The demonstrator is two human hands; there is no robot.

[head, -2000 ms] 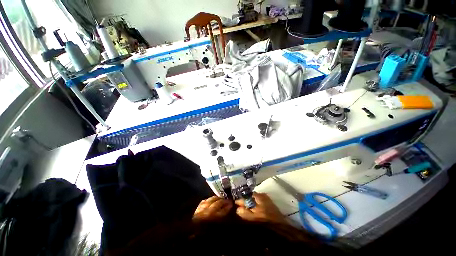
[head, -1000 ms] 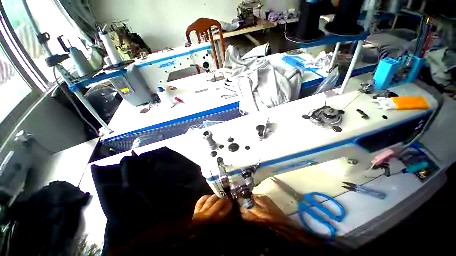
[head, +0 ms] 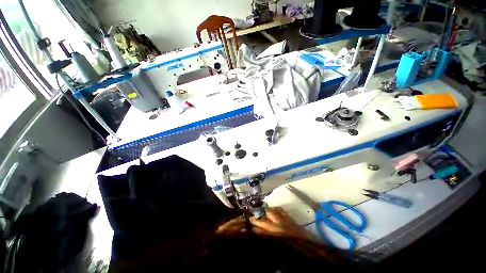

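Note:
The black fabric piece (head: 160,202) lies on the machine bed left of the needle area. The presser foot and needle area (head: 246,201) sits at the left end of the white sewing machine head (head: 314,144). My left hand (head: 232,226) is at the cloth just left of the needle, dark and partly hidden in shadow; its grip cannot be made out. My right hand (head: 277,221) is just right of the needle, with its fingers bent by the presser foot. Whether it grips cloth is hidden.
Blue-handled shears (head: 341,221) and small snips (head: 388,198) lie right of my right hand. A second black pile (head: 50,229) is at far left. A pink item (head: 408,162) and an accessory tray (head: 452,169) are at right. A grey-white garment (head: 288,82) lies on the machine behind.
The machine head appears slightly further left and higher in view. My left hand sits lower and further right, darker than before. The black cloth has barely moved.

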